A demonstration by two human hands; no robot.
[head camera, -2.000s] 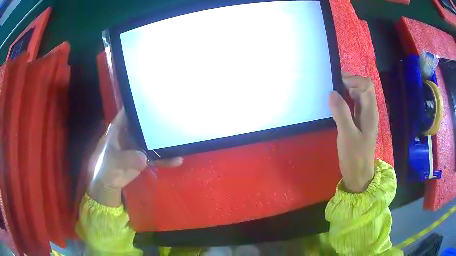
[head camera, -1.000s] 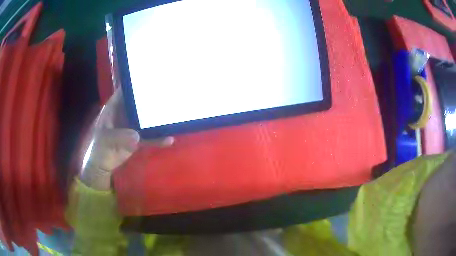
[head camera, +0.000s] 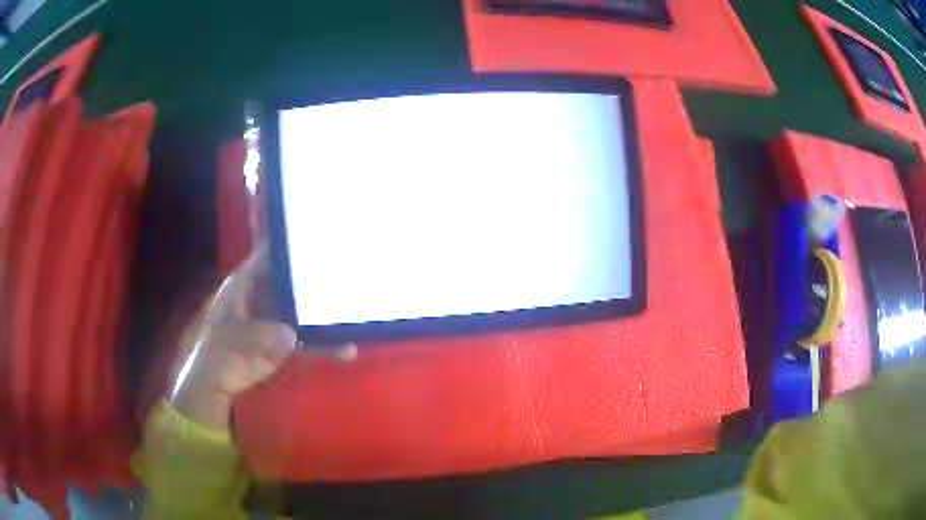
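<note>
A tablet (head camera: pixel 457 208) with a plain white screen and black bezel is in front of me over a red foam pad (head camera: pixel 498 416). My left hand (head camera: pixel 239 355) grips its lower left corner, thumb at the front edge. A clear protective film (head camera: pixel 208 330) hangs past the tablet's left edge and over my left hand, with glare streaks. My right hand is not visible; only a blurred yellow sleeve (head camera: pixel 838 457) shows at the lower right.
Stacked foam pads (head camera: pixel 66 305) stand at the far left. A blue tape dispenser (head camera: pixel 792 305) with a yellowish roll is at the right, beside a dark, glossy tablet (head camera: pixel 888 274) on foam. More tablets on red pads lie at the top (head camera: pixel 609 8) and upper right (head camera: pixel 868 66).
My right hand has left the tablet's right edge and gone out of view at the lower right. My left hand keeps its hold. The view has shifted, showing more of the bench's far side.
</note>
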